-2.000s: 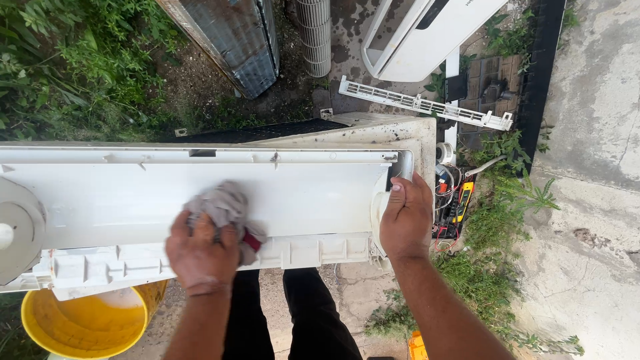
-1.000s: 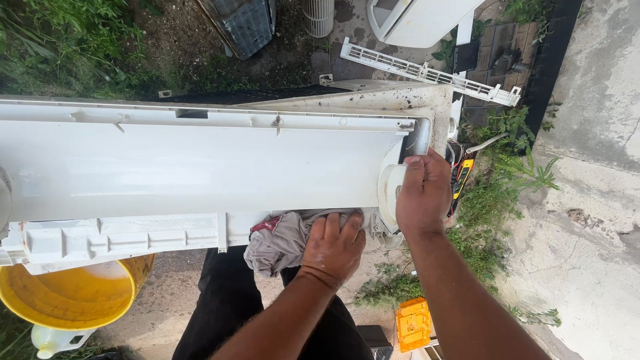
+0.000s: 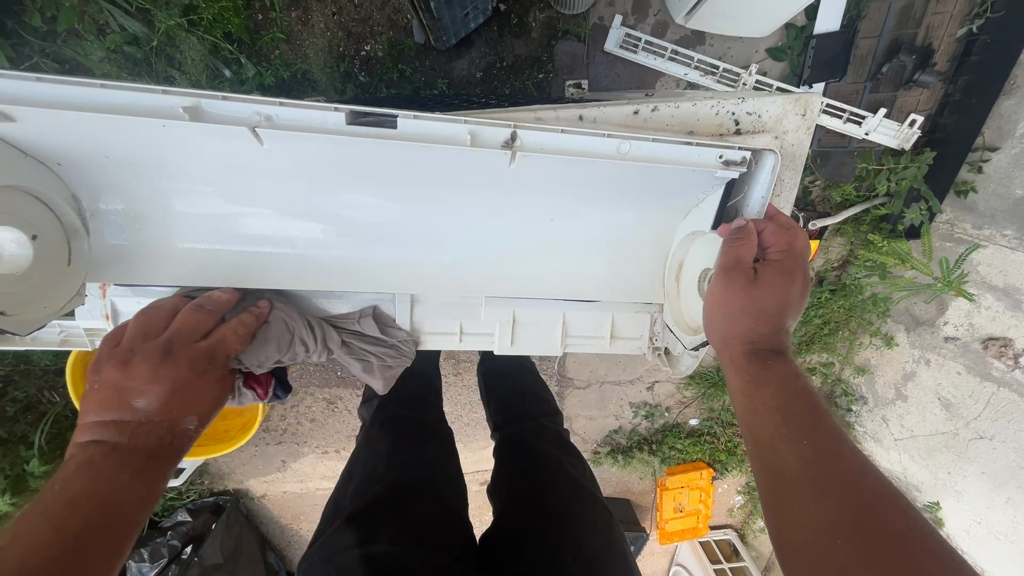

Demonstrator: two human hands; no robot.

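Observation:
A long white plastic housing (image 3: 384, 216), apparently the base part of a split air conditioner's indoor unit, spans the view at waist height. My left hand (image 3: 160, 368) presses a damp grey cloth (image 3: 320, 332) against the housing's lower ledge at the left; a dark red and navy bit of fabric hangs beneath. With thumb and fingers, my right hand (image 3: 760, 280) grips the housing's right end, beside a round white end piece (image 3: 686, 276). Brown marks show on the ledge near my left hand.
Below the housing at left are a yellow bucket (image 3: 232, 432) and a black plastic bag (image 3: 208, 540). An orange plastic case (image 3: 685, 502) lies on the ground at lower right. Beyond the housing lie a slatted white plastic strip (image 3: 720, 74) and a white cover (image 3: 736, 12).
My left hand and the cloth have moved from the housing's inner face to its lower ledge, then left along it. My right hand keeps hold of the right end.

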